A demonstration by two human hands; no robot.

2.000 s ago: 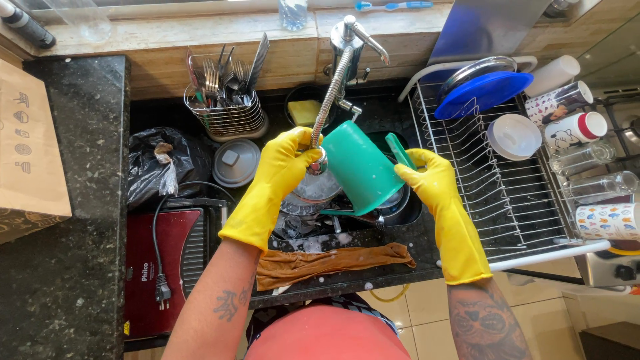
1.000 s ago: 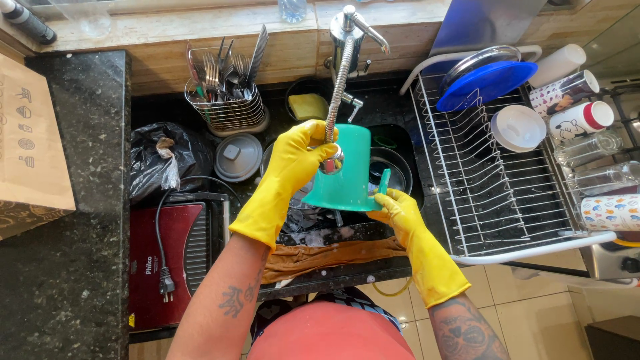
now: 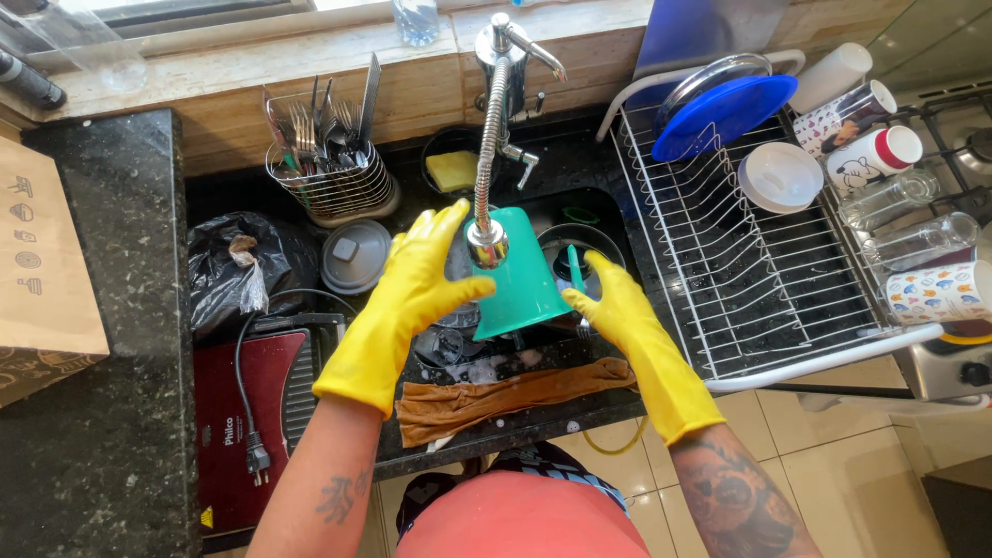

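A green plastic pitcher (image 3: 523, 279) is tilted over the dark sink, just below and behind the chrome spray head (image 3: 488, 246) of the flexible-hose faucet (image 3: 500, 85). My left hand (image 3: 411, 294), in a yellow rubber glove, has its fingers spread left of the spray head and appears to hold nothing. At the pitcher's handle (image 3: 575, 267) is my gloved right hand (image 3: 620, 310), thumb and fingers around it; how firmly they grip is unclear. Glassware (image 3: 442, 345) and a round pan (image 3: 612, 240) lie in the sink. A brown cloth (image 3: 496, 395) lies along the front edge.
At right, a white wire dish rack (image 3: 759, 294) holds a blue plate (image 3: 721, 116) and a white bowl (image 3: 781, 178), with cups and glasses beside it. Left are a cutlery basket (image 3: 333, 190), a grey lid (image 3: 355, 256), a black plastic bag (image 3: 248, 263) and a red grill (image 3: 240, 434).
My left hand has let go of the spray head and opened to its left. The pitcher has been turned and tilted, and my right hand has moved up with its handle.
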